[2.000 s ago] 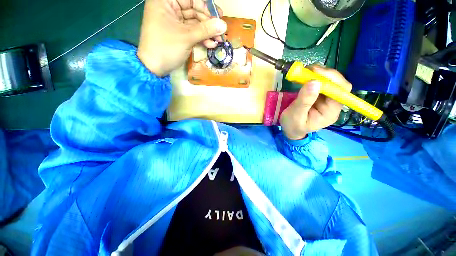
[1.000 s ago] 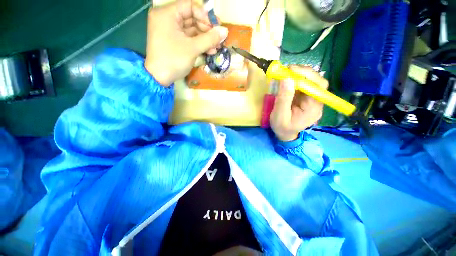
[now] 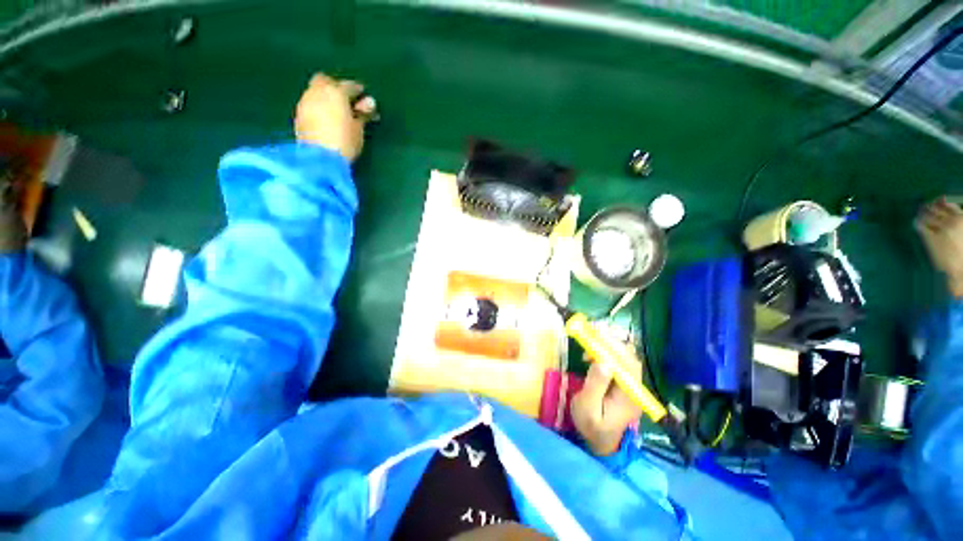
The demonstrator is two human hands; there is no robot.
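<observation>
The round dark workpiece [image 3: 474, 312] sits in the orange-brown fixture [image 3: 505, 340] on the cream board [image 3: 419, 359]. My left hand [image 3: 333, 116] is far forward on the green bench, well beyond and left of the fixture. A small pale, shiny spot shows at its fingertips; I cannot tell whether it is held. The tweezers are not visible. My right hand [image 3: 604, 410] grips the soldering iron [image 3: 616, 365] by its yellow handle, right of the fixture. The iron's thin tip is hard to make out.
A black fan [image 3: 512, 190] stands beyond the fixture. A round tin [image 3: 621, 250], white disc [image 3: 666, 210], blue box [image 3: 707, 322] and black equipment [image 3: 805, 296] are to the right. A pink-red block [image 3: 553, 398] is by my right hand. Other people's blue sleeves show at both sides.
The view has shifted to show more bench. My left hand has left the workpiece and reached far forward. The iron has drawn back from the workpiece, still in my right hand.
</observation>
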